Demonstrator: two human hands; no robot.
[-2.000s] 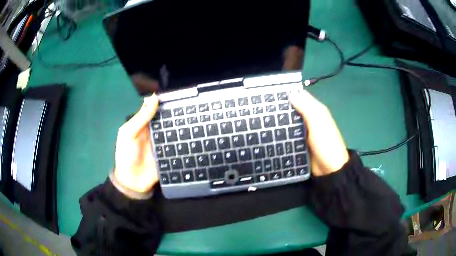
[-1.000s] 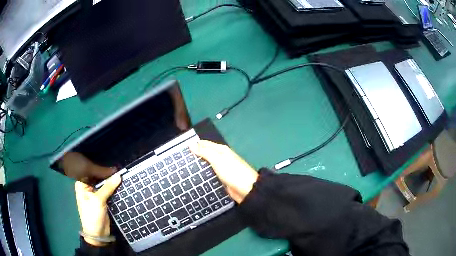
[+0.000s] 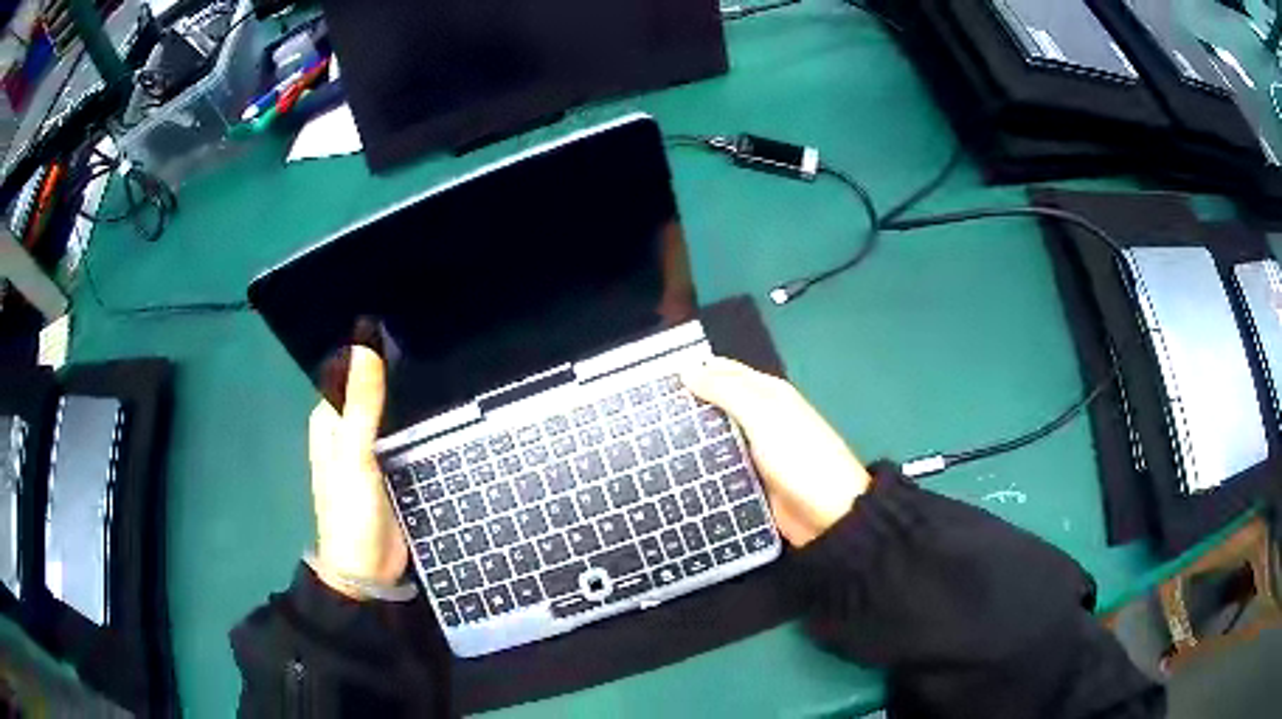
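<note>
The open mini laptop (image 3: 591, 506) is in front of me, its silver-edged keyboard half towards me and its dark glossy screen (image 3: 492, 260) tilted back. My left hand (image 3: 354, 485) holds the left edge, its thumb raised in front of the screen's lower left corner. My right hand (image 3: 780, 447) holds the right edge, with the thumb at the deck's upper right corner. The fingers under the laptop are hidden. A black foam mat (image 3: 605, 657) lies beneath.
A black panel (image 3: 520, 63) stands behind. A cable with an inline adapter (image 3: 776, 156) and loose plugs lies right. Closed laptops on black mats lie left (image 3: 85, 485) and right (image 3: 1198, 365), with more at upper right (image 3: 1062, 35). A clear bin (image 3: 197, 106) and pens are at upper left.
The view has swung back to the left, so the laptop appears further right and less turned than a second ago. My left thumb has lifted from the keyboard corner towards the screen.
</note>
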